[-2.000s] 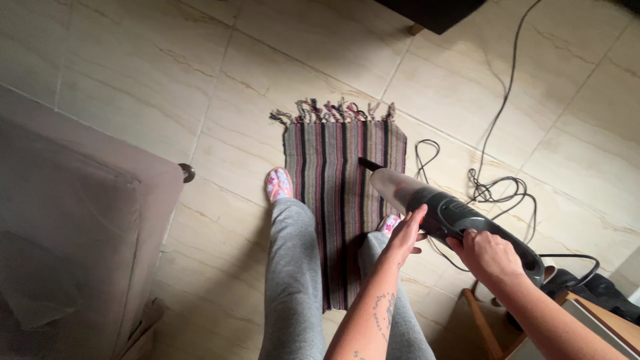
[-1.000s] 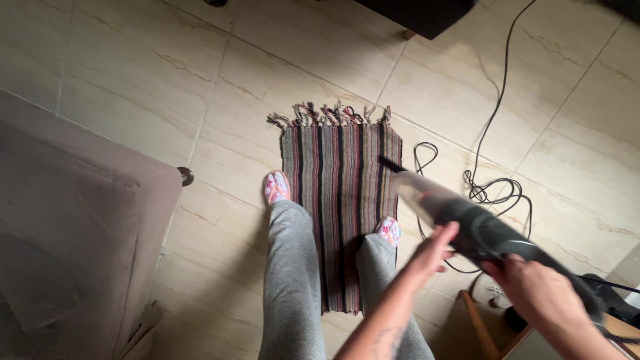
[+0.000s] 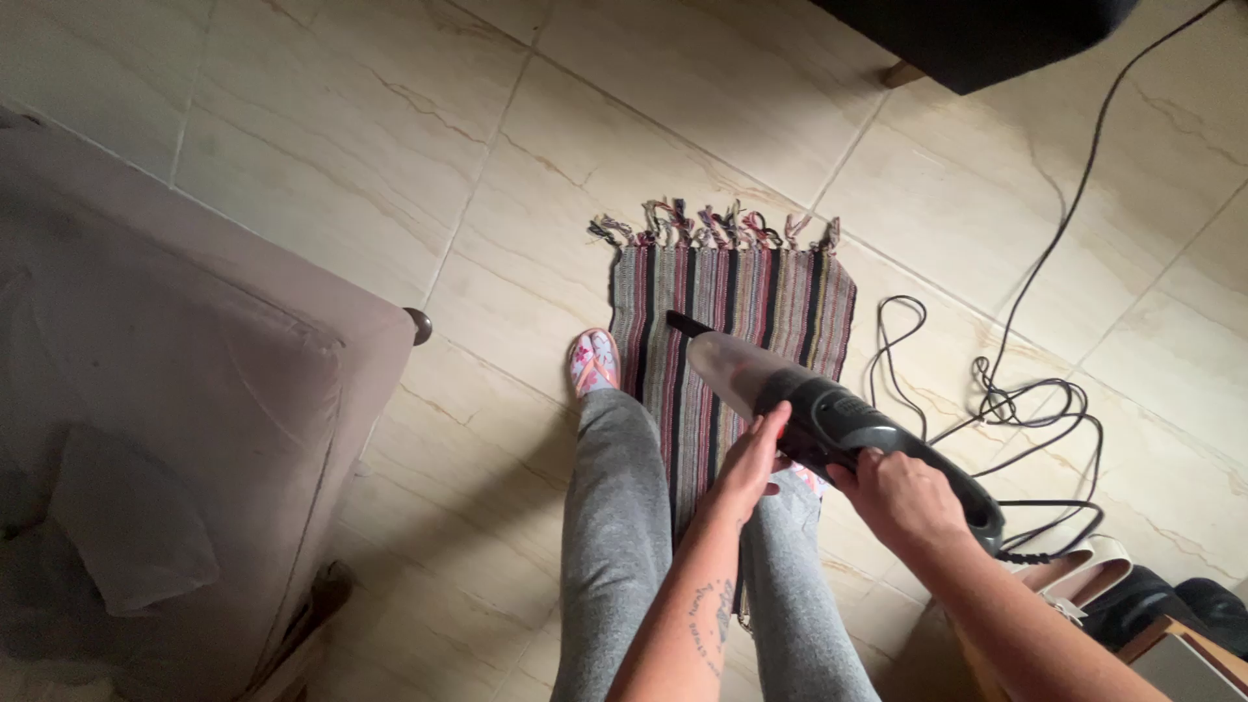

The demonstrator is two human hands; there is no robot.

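A handheld corded vacuum cleaner, dark grey with a clear dust cup, slants over a striped woven rug with a tasselled far end. Its narrow black nozzle points to the rug's upper left part; whether it touches the weave I cannot tell. My right hand is wrapped around the handle. Against the lower side of the body, just behind the dust cup, rests my left hand, its fingers partly hidden. My feet, in patterned flip-flops, are at the rug, the right one mostly hidden.
A grey upholstered sofa with a dark round foot fills the left. The black power cord lies tangled on the tiled floor to the right. Shoes and a wooden-edged piece are at lower right. Dark furniture stands at the top.
The vacuum's nozzle has moved left across the rug, with both hands moving along with it. A second ago the vacuum was farther right and blurred.
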